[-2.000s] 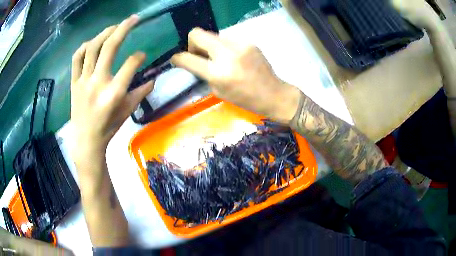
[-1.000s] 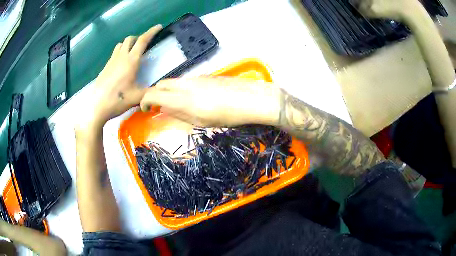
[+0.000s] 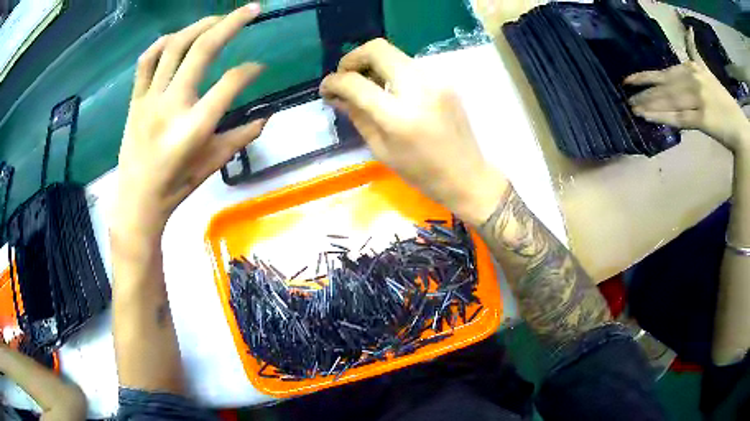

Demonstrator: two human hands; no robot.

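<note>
A black frame with a large open window and a solid panel at its right end (image 3: 354, 29) is up in front of me, over the belt's near edge. My left hand (image 3: 177, 136) spans its left part, a finger at the far rail and the thumb at the near rail. My right hand (image 3: 403, 111) pinches the near rail beside the panel; the fingers hide whether a strip is between them. Another black frame (image 3: 288, 170) shows just below, over the white surface. The orange tray (image 3: 215, 247) holds a heap of thin black strips (image 3: 354, 296).
The green belt (image 3: 107, 49) curves behind, with a lone black frame (image 3: 59, 140) on it. Stacked black frames (image 3: 62, 255) stand at left beside another orange tray. At right, another person's hand (image 3: 687, 99) touches stacked frames (image 3: 567, 82) on tan cardboard (image 3: 608, 197).
A second ago my right hand was over the tray and one frame lay behind it. Both hands are now up at a frame. The neighbour's hand at right has moved down.
</note>
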